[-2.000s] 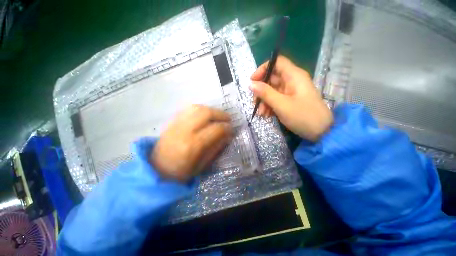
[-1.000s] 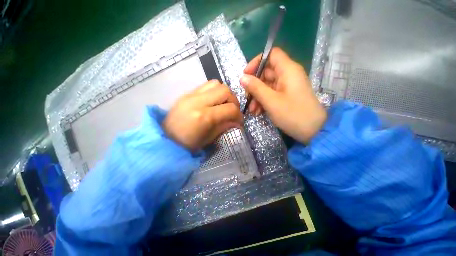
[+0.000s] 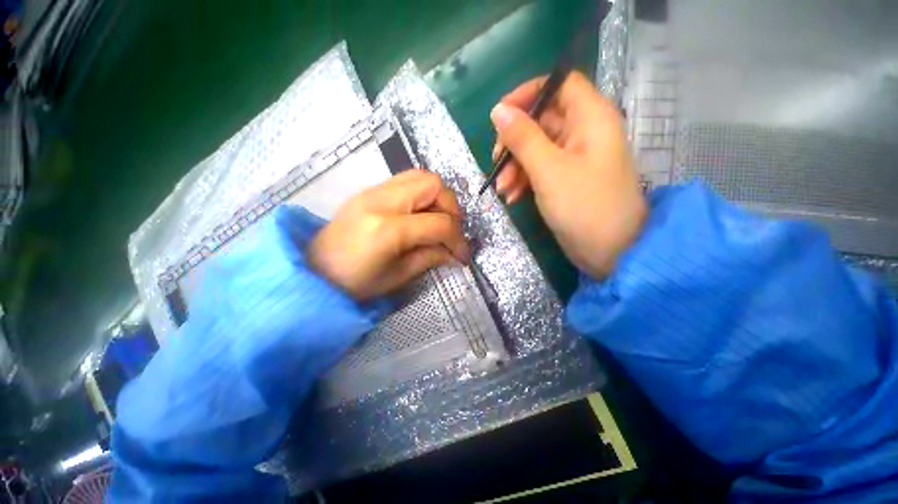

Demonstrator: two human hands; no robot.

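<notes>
A silver laptop bottom cover point(image 3: 394, 330) lies tilted on shiny bubble wrap point(image 3: 522, 285) in front of me. My left hand point(image 3: 394, 236) rests at the cover's right edge, fingers bent together; whether they pinch anything is hidden. My right hand point(image 3: 581, 167) is just right of the cover, over the wrap and bench. It holds dark tweezers point(image 3: 537, 106), tip pointing down and left, a little off the cover's edge. No adhesive piece can be made out at the tip.
A black liner sheet with pale yellow borders point(image 3: 618, 433) lies nearest me, partly under the wrap. A second silver cover point(image 3: 788, 108) lies on wrap at the right. A pink fan point(image 3: 89, 487) and a blue bin point(image 3: 128, 356) show at the lower left. The bench point(image 3: 246, 74) is glossy green.
My left hand came down onto the cover's right edge and stays there. My right hand with the tweezers has moved up, its tip now away from the left fingers. The view has shifted slightly.
</notes>
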